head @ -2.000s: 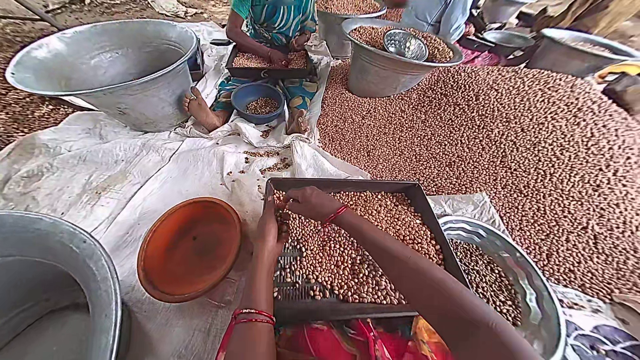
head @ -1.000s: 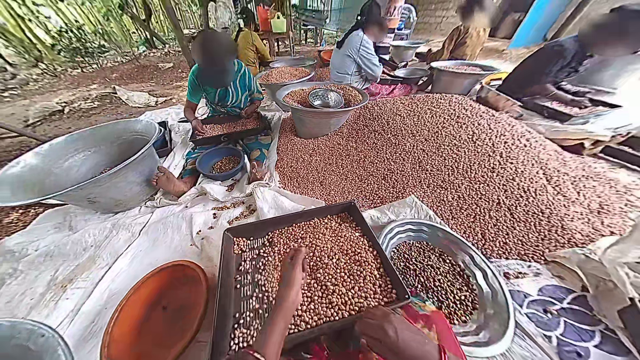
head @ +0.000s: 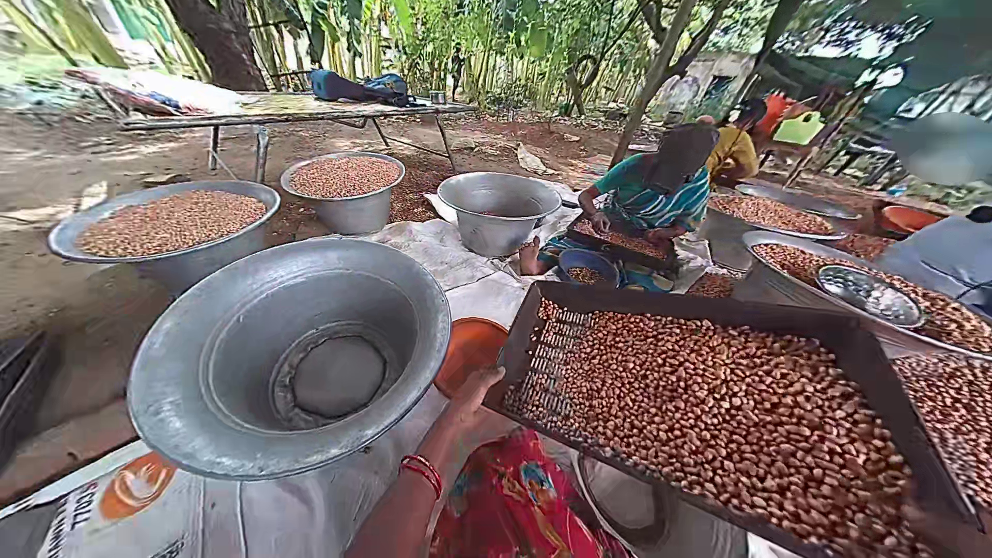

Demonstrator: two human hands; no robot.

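Note:
A dark rectangular tray with a slotted base, heaped with small brown nuts or seeds, slants across the lower right. My left hand, with red bangles at the wrist, grips its near left corner. Of my right hand only a blurred part seems to show by the tray's lower right corner; its grip is unclear. Just beyond my left hand lies an orange bowl, partly hidden by a large empty metal basin to the left. Part of another metal vessel shows below the tray.
Filled metal basins stand at the back left, near a low table. A seated person sorts in a tray ahead, a blue bowl nearby. More filled basins and a nut heap are at right.
My left hand has gone from the nuts inside the tray to its near left corner. The tray's slant has changed. The view has swung left, bringing in more basins and the table.

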